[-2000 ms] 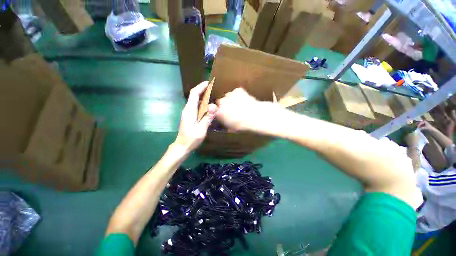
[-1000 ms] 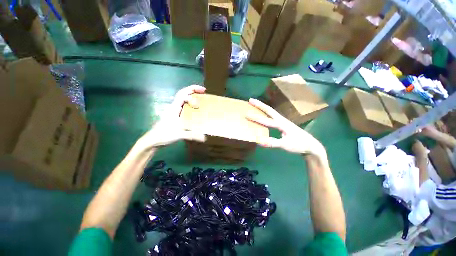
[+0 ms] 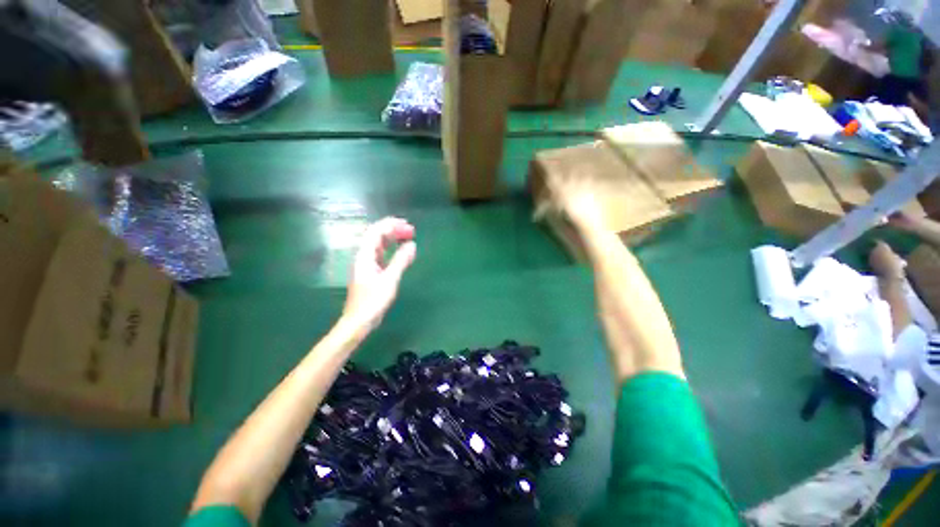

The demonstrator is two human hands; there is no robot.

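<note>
A closed brown carton (image 3: 618,206) lies on the green bench at centre right, against a second closed carton (image 3: 670,165) behind it. My right hand (image 3: 570,201) is over the near carton's left part, blurred, fingers apart and touching its top, not wrapped around it. My left hand (image 3: 379,270) is open and empty above the bench, thumb and fingers apart, left of the carton. A heap of coiled black cables (image 3: 443,432) with white ends lies in front of me, touched by neither hand.
A large open carton (image 3: 103,319) stands at left, a bubble bag (image 3: 165,221) behind it. A tall narrow carton (image 3: 474,129) stands at the far middle near wrapped goods (image 3: 242,82). Closed cartons (image 3: 794,190), a metal frame (image 3: 855,221), white bags (image 3: 840,293) and a person's arm (image 3: 888,278) are at right.
The carton has moved from between my hands to the right, against the other carton. My left hand has let go; my right hand has gone right with it. A bubble bag shows more at left.
</note>
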